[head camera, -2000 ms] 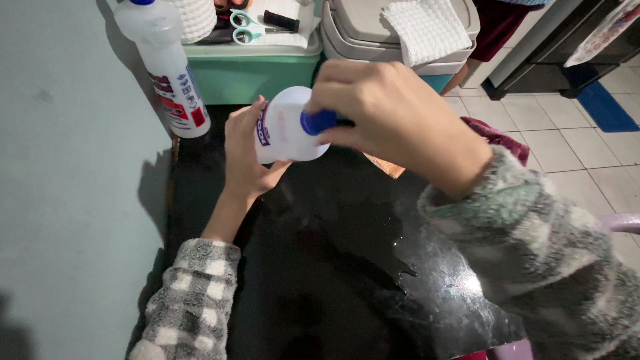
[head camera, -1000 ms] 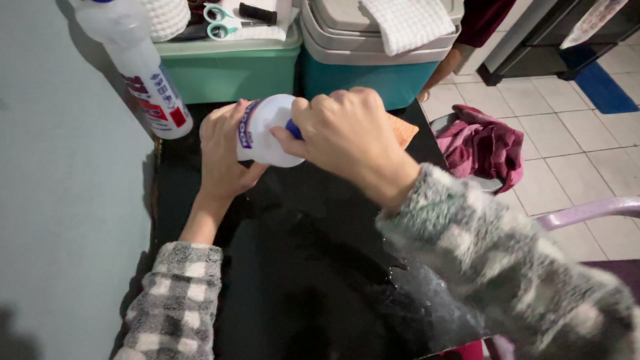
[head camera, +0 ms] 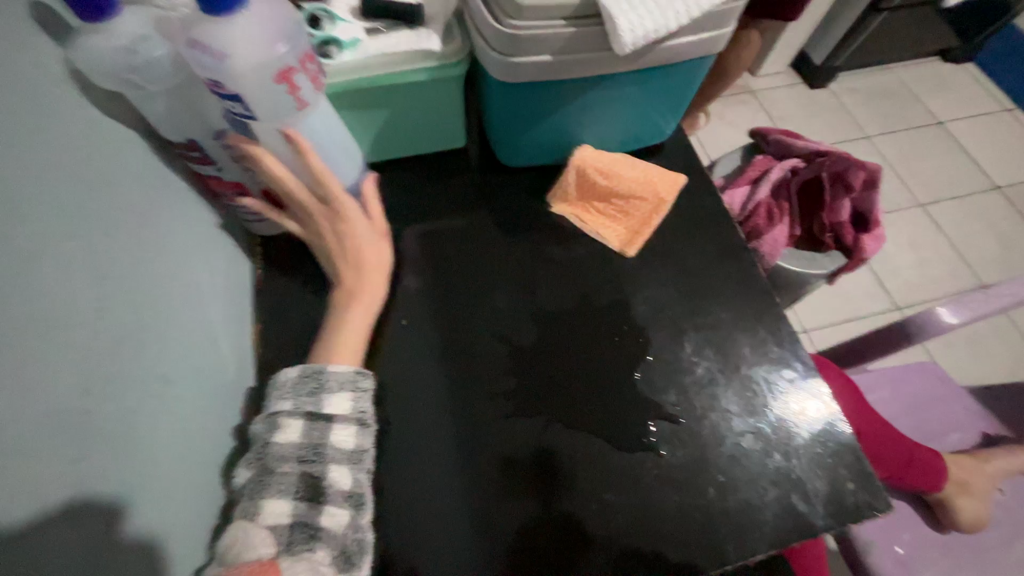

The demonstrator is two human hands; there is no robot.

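My left hand (head camera: 332,216) lies against the lower part of a translucent plastic bottle (head camera: 268,88) with a blue cap, its fingers spread; whether it grips the bottle is unclear. That bottle stands upright beside a second capped plastic bottle (head camera: 148,76), next to the wall. A puddle of liquid spreads over the middle of the black tabletop (head camera: 464,480). Near the table's far right corner lies a folded orange cloth (head camera: 620,196). My right hand is out of the frame.
Behind the table are a green lidded container (head camera: 400,120) with scissors on it and a teal cooler (head camera: 584,108) with a white cloth. At right, a pink towel (head camera: 804,192) hangs over a bucket, near a purple chair (head camera: 920,400) and a person's leg and foot (head camera: 964,488).
The bottle that both hands held over the table now stands beside the other bottle at left. My right hand has left it and the view. The orange cloth is now fully visible.
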